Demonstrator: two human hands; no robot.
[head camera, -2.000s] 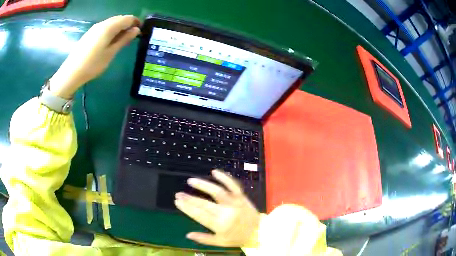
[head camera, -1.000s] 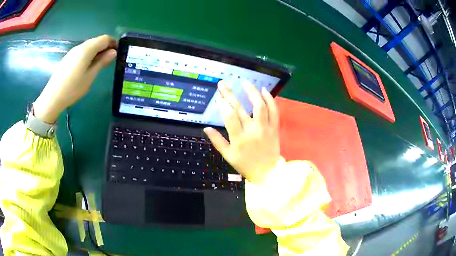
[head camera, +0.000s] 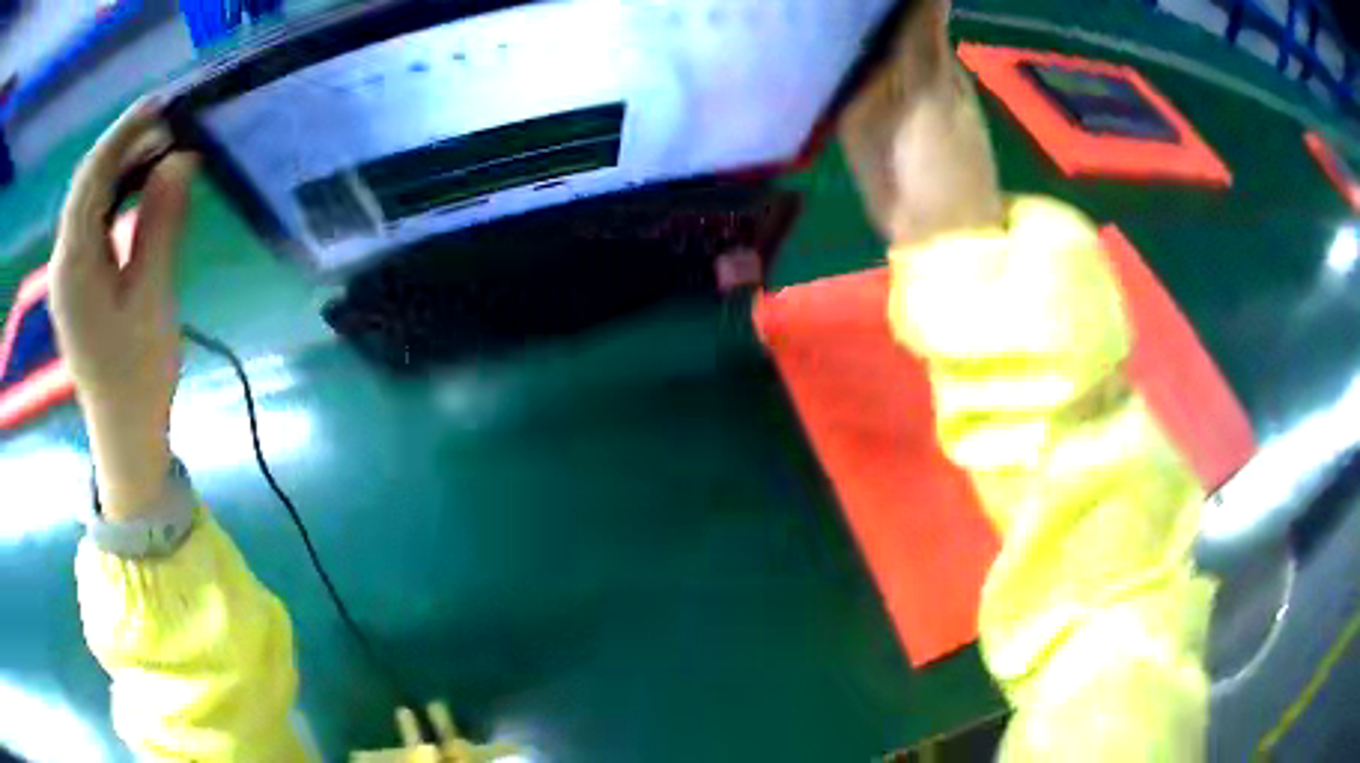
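The tablet (head camera: 716, 90) is raised and tilted in both hands at the top of the view, its screen lit with a pale desktop and a dark window. My left hand (head camera: 127, 268) grips its left edge. My right hand (head camera: 917, 142) grips its right edge. The dark keyboard (head camera: 567, 283) shows blurred under the tablet's lower edge, partly hidden by it; I cannot tell whether it touches the bench. A black cable (head camera: 284, 499) runs from beside my left hand down to yellow tape (head camera: 433, 738) at the bottom.
An orange-red pad (head camera: 880, 447) lies right of centre on the green bench (head camera: 597, 552), partly under my right sleeve. Another pad (head camera: 1029, 105) with a dark tablet (head camera: 1104, 102) lies at the upper right. Part of one more pad (head camera: 38, 395) shows at the left edge.
My right hand has moved from in front of the screen to the tablet's right edge. The tablet and keyboard have moved up and away, leaving their former place on the bench.
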